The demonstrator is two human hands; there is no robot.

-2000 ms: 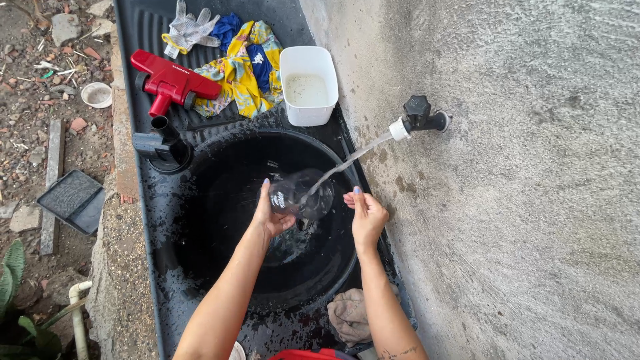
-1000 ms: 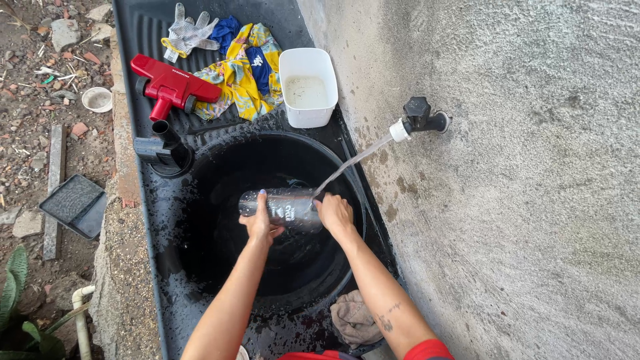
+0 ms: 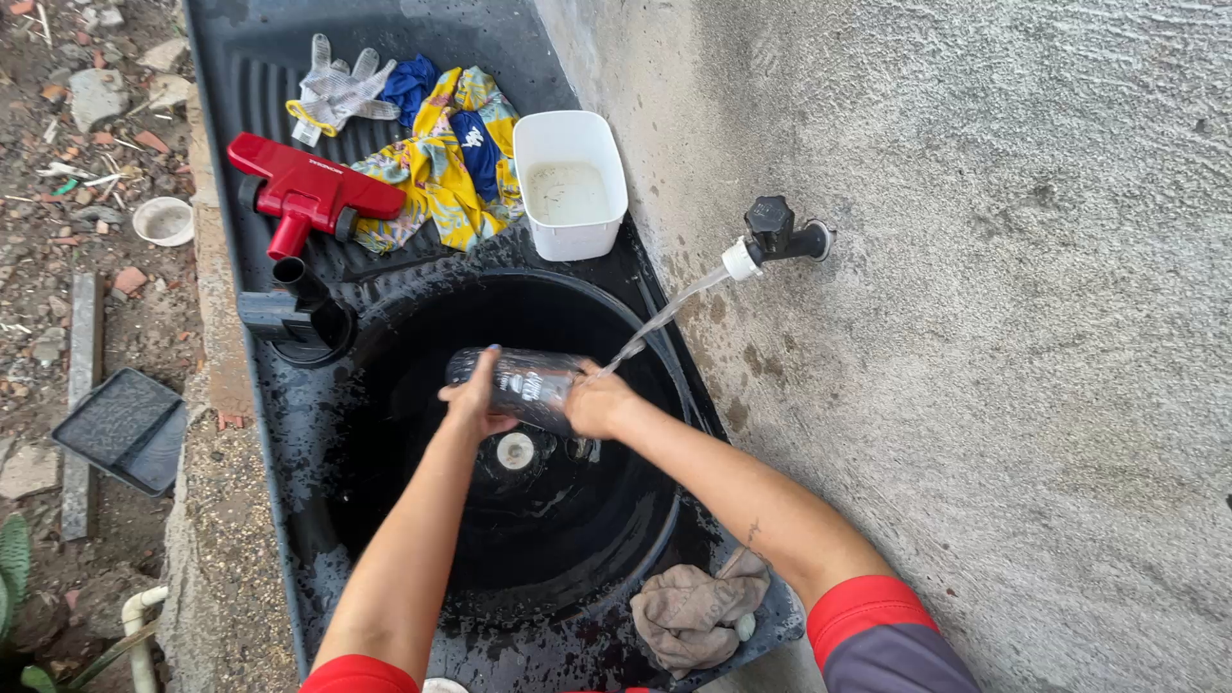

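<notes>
A clear plastic container [image 3: 525,385] with white print lies tilted sideways over the round black basin [image 3: 385,539]. My left hand [image 3: 475,397] grips its left part. My right hand [image 3: 595,399] is at its right end; the fingers are partly hidden, and whether they are inside the container cannot be told. Water [image 3: 664,316] runs from the black wall tap [image 3: 784,236] through a white nozzle onto my right hand and that end of the container. Below them, a pale round drain fitting [image 3: 515,450] shows in the basin.
On the ribbed sink top lie a red vacuum cleaner floor head [image 3: 313,188], a work glove [image 3: 342,89], a yellow patterned cloth [image 3: 443,154] and a white plastic tub [image 3: 571,183]. A black plastic part [image 3: 300,318] stands left of the basin. A beige rag [image 3: 695,611] lies lower right, beside the concrete wall [image 3: 962,289].
Two seconds ago my right hand was apart from the container, beside the water stream; now it is at the container's right end. My left hand keeps its hold.
</notes>
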